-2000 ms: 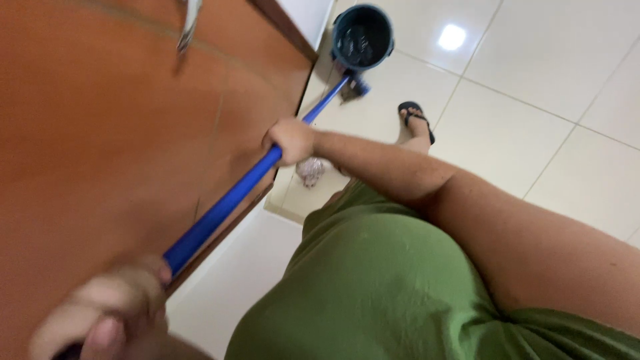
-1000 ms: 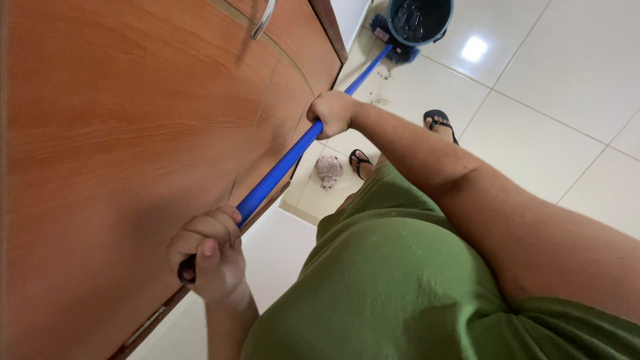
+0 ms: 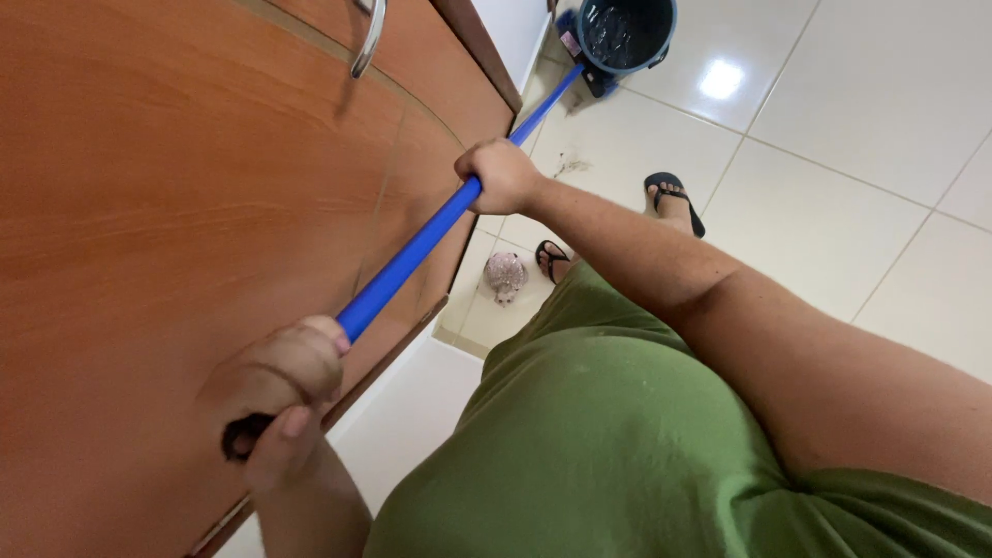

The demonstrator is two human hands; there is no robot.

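A blue broom handle [image 3: 415, 252] runs diagonally from the lower left to the upper middle. Around its top end, near the black tip, my left hand [image 3: 291, 387] is closed, slightly blurred. My right hand [image 3: 500, 177] grips the shaft farther down. At the far end, a dark broom head with blue bristles [image 3: 597, 80] rests on the tiled floor against a dark blue bucket [image 3: 628, 35], which partly hides it. Grey dirt [image 3: 572, 164] lies on the tiles between the bucket and my feet.
A wooden door [image 3: 194, 194] with a curved metal handle [image 3: 370, 39] stands close on the left, beside both hands. A glittery, rounded animal-shaped object [image 3: 505, 277] sits on the floor near my sandalled feet. Pale tiles [image 3: 837, 209] extend to the right.
Both hands have kept their grip on the handle. Two seconds ago the broom head was below the bucket; since one second ago it shows beside and partly behind it. The view has shifted.
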